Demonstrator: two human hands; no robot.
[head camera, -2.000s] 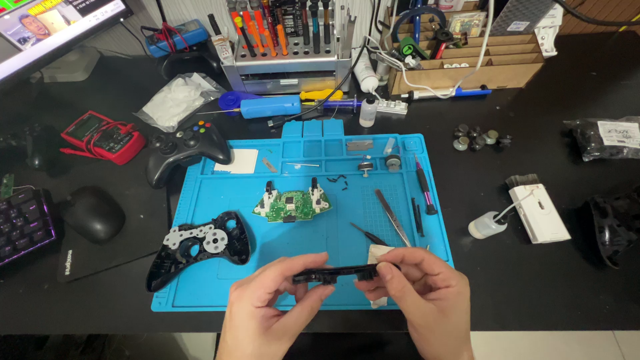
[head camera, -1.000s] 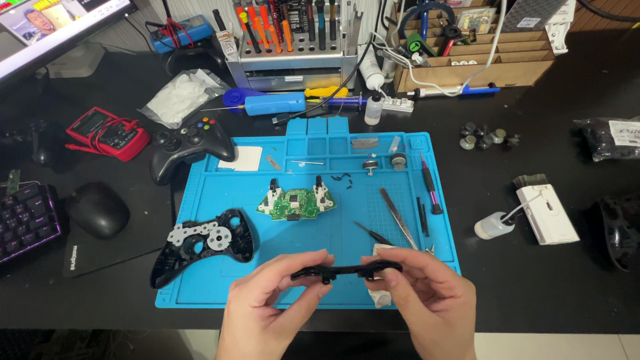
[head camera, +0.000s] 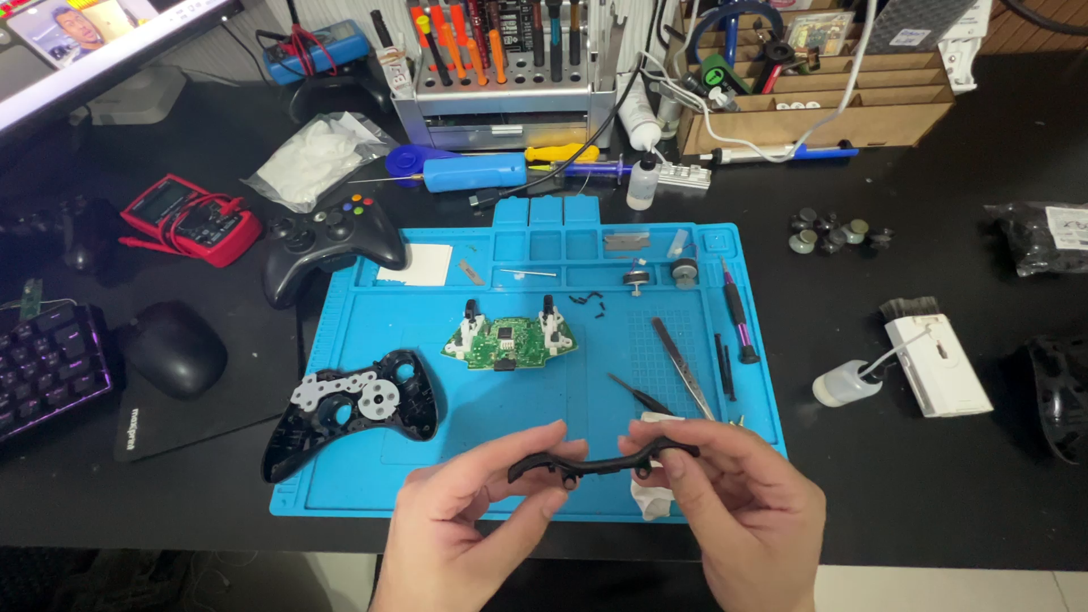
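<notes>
My left hand (head camera: 489, 501) and my right hand (head camera: 735, 497) hold a curved black plastic bumper piece (head camera: 595, 466) of a game controller between them, over the near edge of a blue silicone repair mat (head camera: 527, 416). Each hand pinches one end between thumb and fingers. Beyond them on the mat lies a green controller circuit board (head camera: 510, 340) with two black-topped white trigger mounts. To its left rests an open black controller shell (head camera: 357, 412) with grey button membranes. Tweezers (head camera: 682, 365), a small dark screwdriver (head camera: 642, 394) and a crumpled white cloth (head camera: 653, 500), partly hidden, are near my right hand.
An assembled black controller (head camera: 327, 242) overlaps the mat's far left corner. Two rumble motors (head camera: 684, 270) sit in the mat's far compartments. A red multimeter (head camera: 191, 221) and mouse (head camera: 174, 348) lie left; a liquid bottle (head camera: 847, 382) and white-handled brush (head camera: 937, 361) lie right. A tool rack (head camera: 506, 102) stands behind.
The black bumper piece has been turned and tilted between my hands; its left end now shows a downward curve. Both hands still hold it in about the same place.
</notes>
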